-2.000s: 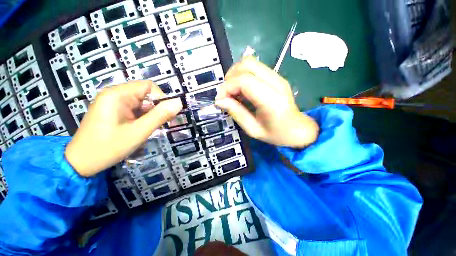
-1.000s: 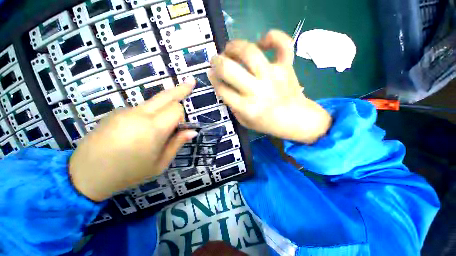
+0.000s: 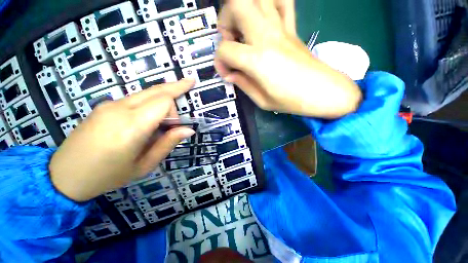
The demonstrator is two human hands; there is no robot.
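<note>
White display panels with dark windows (image 3: 213,95) lie in columns in the black tray (image 3: 250,118). My left hand (image 3: 115,138) is over the tray and pinches a clear sheet with black rectangular frames (image 3: 197,149) between thumb and fingers. Its index finger points at a panel in the right column. My right hand (image 3: 277,56) is over the tray's right edge, fingers bent near the upper panels of that column. Whether its fingertips hold anything is hidden or blurred. One panel has a yellow window (image 3: 194,24).
Right of the tray on the green bench (image 3: 354,20) are a white patch (image 3: 343,57) and tweezer tips (image 3: 312,40), partly behind my right arm. A clear bag (image 3: 428,56) lies far right. An orange handle end (image 3: 406,117) shows beside my right sleeve.
My right hand has moved up and away from me, and its sleeve covers more of the orange tool. My left hand has stayed over the tray with the framed sheet, shifting slightly left since a second ago.
</note>
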